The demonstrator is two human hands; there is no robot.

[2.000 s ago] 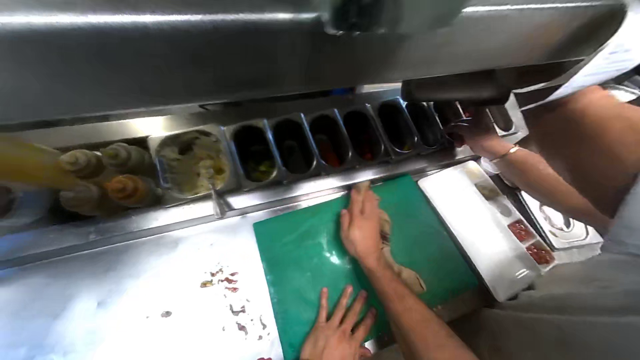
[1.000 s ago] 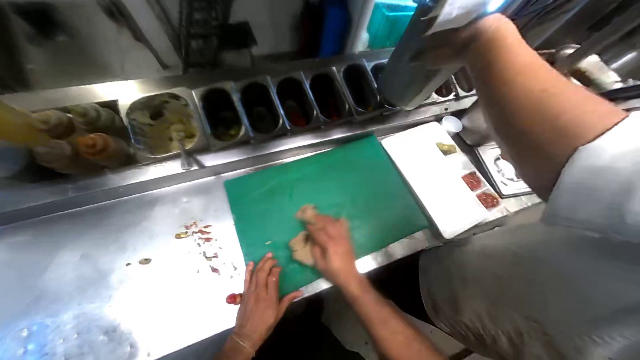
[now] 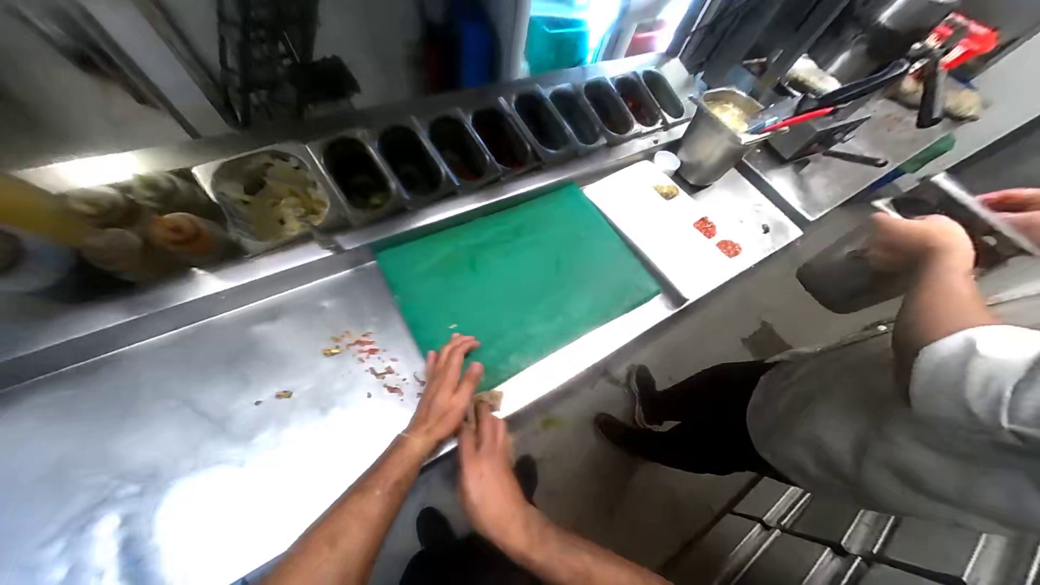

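A green cutting board [image 3: 520, 276] lies on the steel counter, its surface showing only a tiny crumb. My left hand [image 3: 445, 390] rests at the board's near left corner, fingers spread and palm down. Just beside it, at the counter's front edge, my right hand [image 3: 487, 471] is on a crumpled tan cloth or paper [image 3: 489, 400]; the fingers hide most of it. Red and brown food scraps [image 3: 361, 349] are scattered on the steel to the left of the board.
Behind the board runs a row of steel food pans [image 3: 406, 158]. Sauce bottles [image 3: 183, 236] stand back left. A white board [image 3: 642, 219] with food portions lies on the right, near a steel pot [image 3: 707, 150]. A co-worker's hands [image 3: 934, 240] hold a metal container [image 3: 837, 272].
My right hand has come with the tan cloth or paper from the middle of the green board to its near left corner. The co-worker has moved back from the pans to the right.
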